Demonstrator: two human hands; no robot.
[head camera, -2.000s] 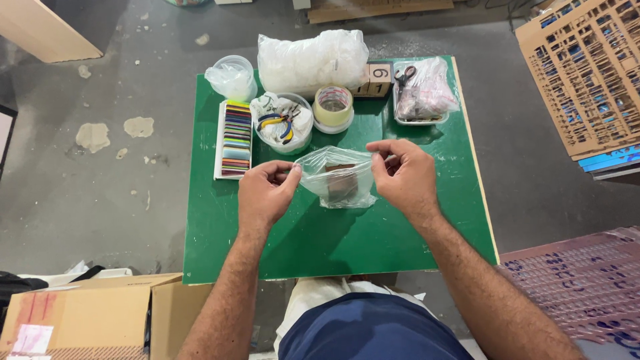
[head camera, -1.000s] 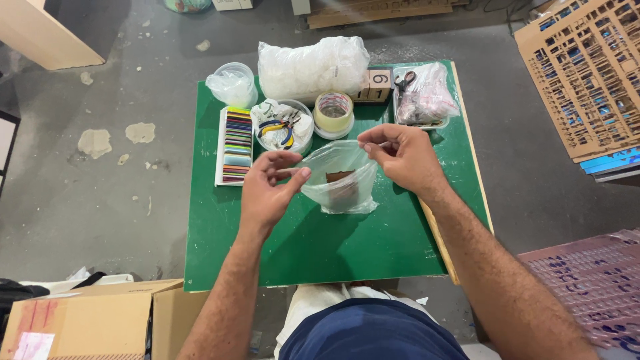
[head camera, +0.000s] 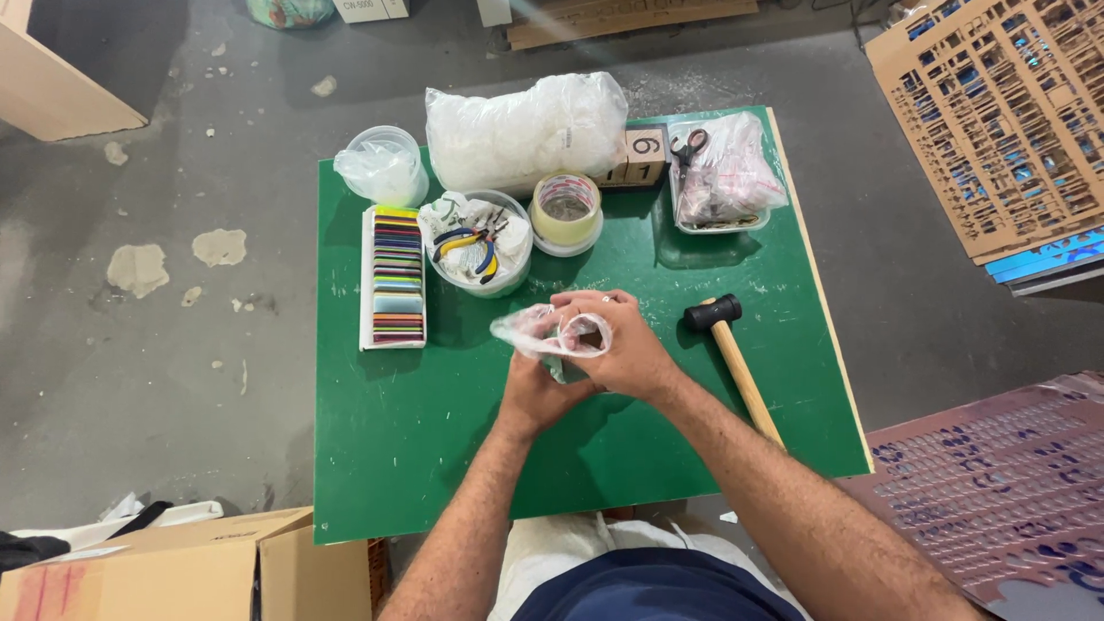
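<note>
My left hand (head camera: 536, 388) and my right hand (head camera: 628, 349) are together above the middle of the green tabletop (head camera: 414, 448), both closed around a clear plastic bag (head camera: 528, 326). The bag's top is bunched and sticks up between my hands; the brown piece inside is largely hidden by my fingers. To the right of my hands lies a mallet (head camera: 714, 312) with a black head and wooden handle, partly behind my right forearm. Pliers (head camera: 466, 246) with yellow and blue handles rest in a tub just beyond my left hand.
Along the far side stand a clear plastic cup (head camera: 384, 168), a wrapped white bundle (head camera: 526, 129), a roll of tape (head camera: 566, 207), wooden number blocks (head camera: 645, 155) and a container (head camera: 724, 226) with bags and scissors (head camera: 687, 148). A tray of coloured strips (head camera: 397, 285) lies left; a cardboard box (head camera: 172, 569) is lower left.
My hands have come together around the bag, which they held spread open by its rim before. The mallet's head now shows beside my right arm.
</note>
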